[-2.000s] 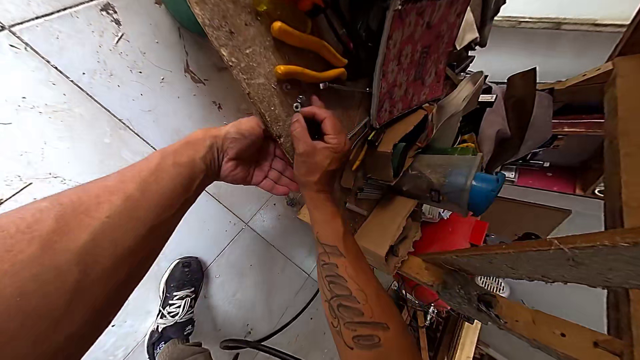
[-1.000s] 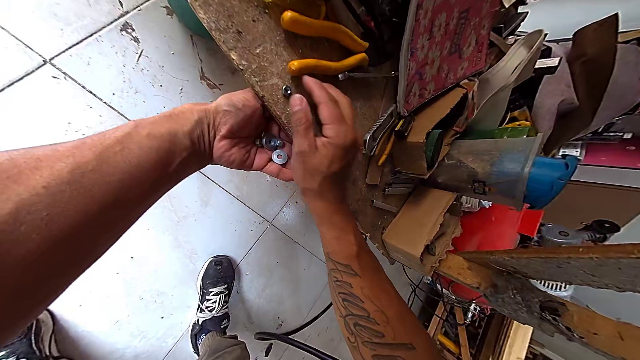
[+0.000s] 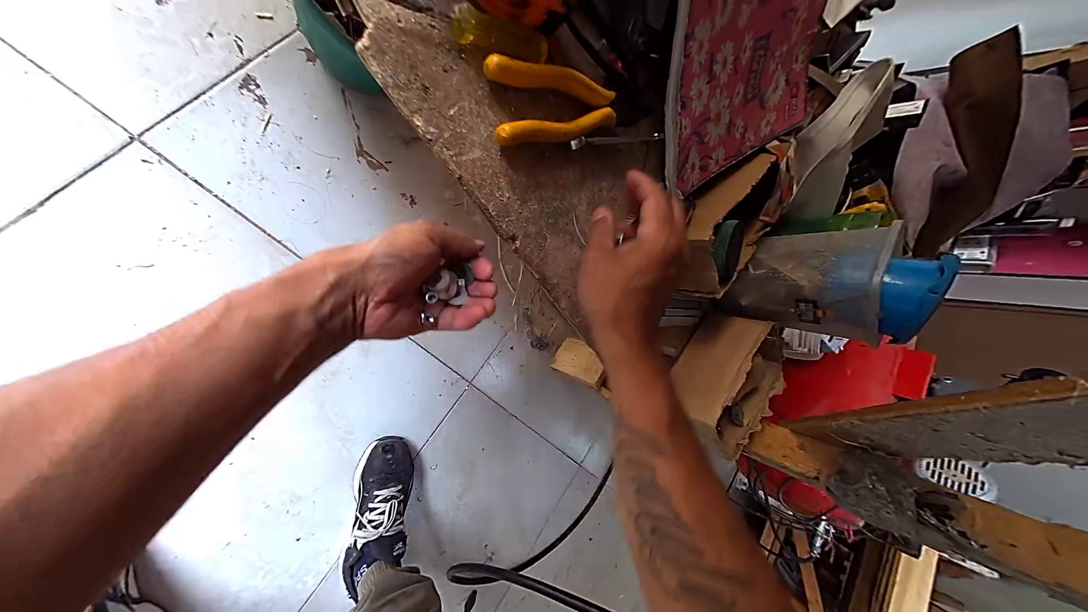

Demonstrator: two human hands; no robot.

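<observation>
My left hand (image 3: 425, 285) is cupped around several small metal washers and nuts (image 3: 448, 287), just off the edge of a worn particle-board bench (image 3: 510, 183). Over the bench, my right hand (image 3: 633, 255) is raised with its fingers curled and apart, slightly blurred; nothing shows between them. Pliers with yellow handles (image 3: 552, 132) lie farther up on the board. Beside their handle tips is a thin metal tool (image 3: 616, 140), perhaps a wrench.
A flowered red book or folder (image 3: 739, 85) stands at the bench's right. Near it are torn cardboard (image 3: 722, 365) and a clear container with a blue part (image 3: 918, 293). A green bucket (image 3: 336, 47) sits at the top, and a black cable (image 3: 544, 586) lies on the tiled floor.
My left hand has moved left, away from the bench edge, with the metal pieces in it. My right hand has separated from it and lifted off the small metal piece at the edge.
</observation>
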